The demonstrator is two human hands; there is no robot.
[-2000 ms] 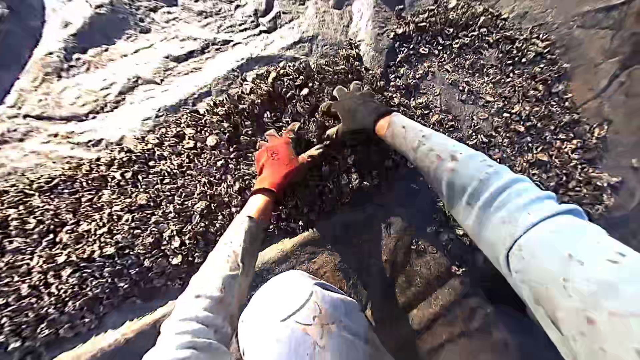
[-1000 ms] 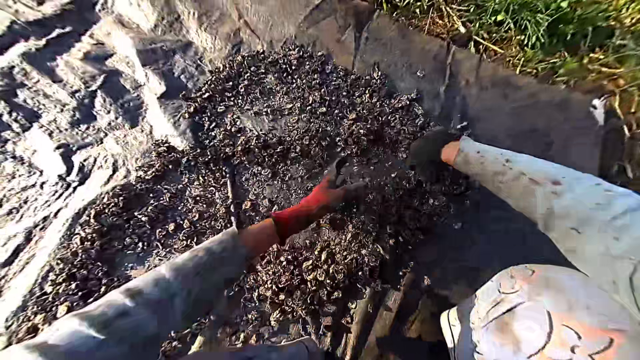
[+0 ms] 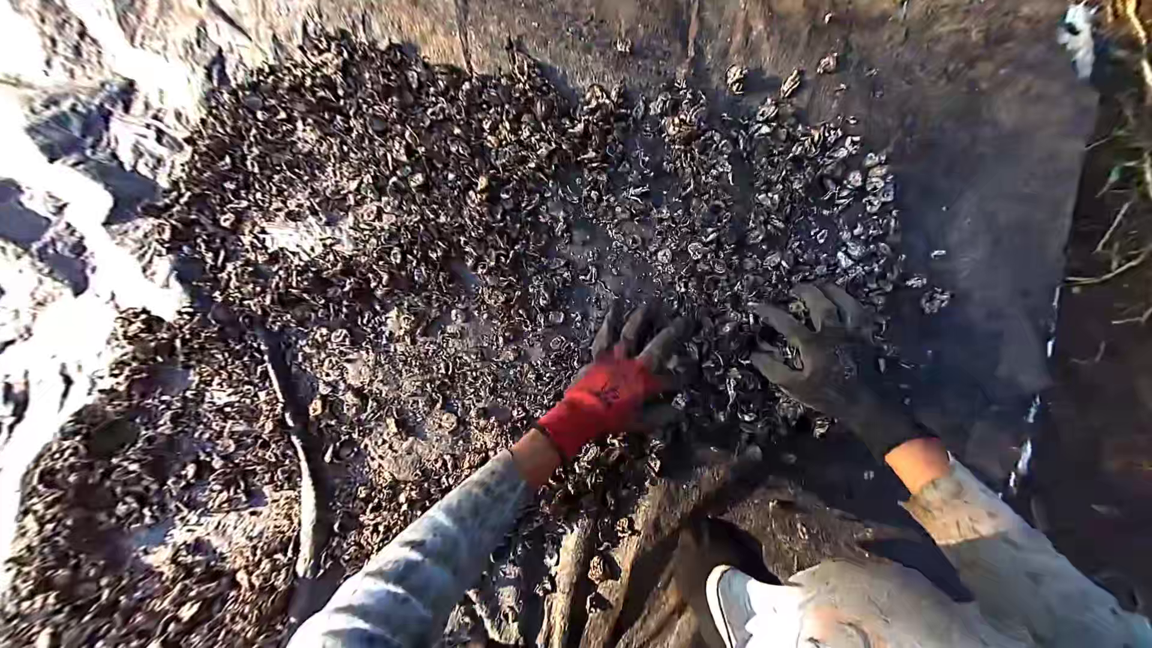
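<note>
Small dark, curled dried pieces (image 3: 432, 180), whose exact kind I cannot tell, lie spread in a wide layer on a dark sheet (image 3: 990, 207). My left hand (image 3: 625, 382), in a red glove with dark fingers, rests on them near the middle with its fingers spread. To its right, my right hand (image 3: 819, 360) wears a dark glove and touches the pieces near the right edge of the layer, fingers apart and slightly bent. Neither hand shows anything gripped. The undersides of both palms are hidden.
A long raised fold or stick (image 3: 306, 468) runs through the layer at the left. Bright, wrinkled sheeting (image 3: 81, 315) borders it. The sheet's right edge meets dark ground with dry stems (image 3: 1116, 261). My clothed leg and a white-edged shoe (image 3: 727, 603) show at the bottom.
The view has shifted a lot, and the grass seen at the top right a second ago is out of sight. My hands are closer together than a second ago.
</note>
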